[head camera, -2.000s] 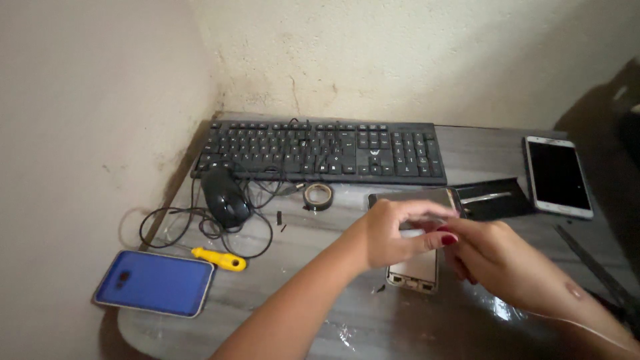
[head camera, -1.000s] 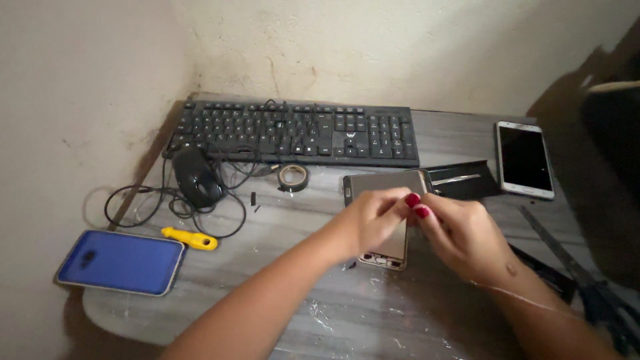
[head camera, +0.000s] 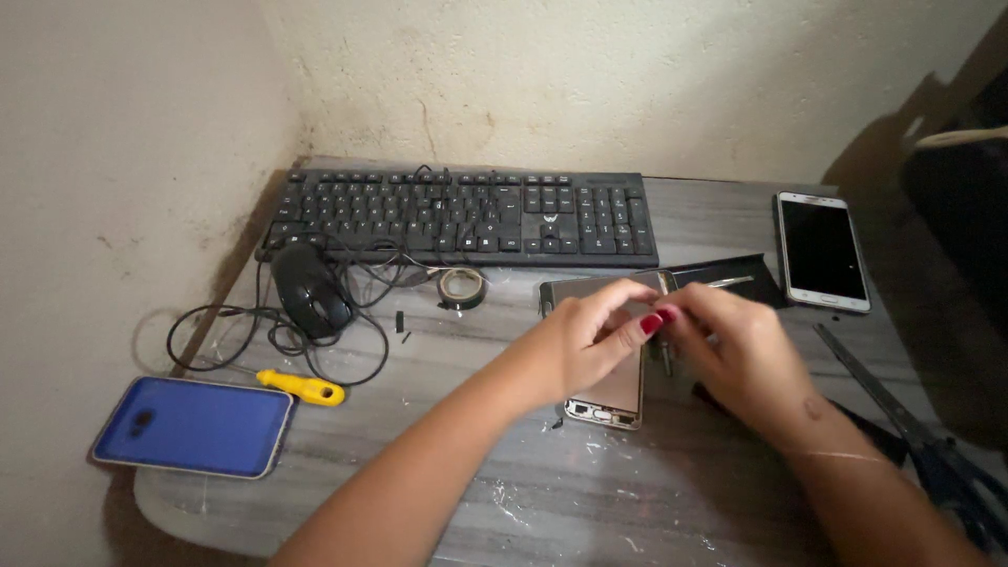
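Note:
An opened phone (head camera: 610, 390) lies on the grey table under my hands, its light inner panel and bare lower end showing. My left hand (head camera: 602, 335) is above it, thumb and fingers pinched together. Against its fingertips, my right hand (head camera: 724, 339) is also pinched. Whatever is between the fingertips is too small and hidden to name. A thin metal tool (head camera: 668, 358) shows just below the fingers of my right hand. Behind that hand, a black flat case (head camera: 760, 291) lies with metal tweezers (head camera: 728, 282) on it.
A black keyboard (head camera: 465, 216) lies along the wall, near a black mouse (head camera: 309, 291) with tangled cable. A tape roll (head camera: 461, 288), yellow-handled screwdriver (head camera: 303, 387) and blue phone case (head camera: 197, 425) are to the left. A white phone (head camera: 824, 250) and scissors (head camera: 906, 425) are to the right.
My hands have stayed over the opened phone, and their fingertips have come together since the oldest frame. The view has shifted, bringing the scissors further into sight.

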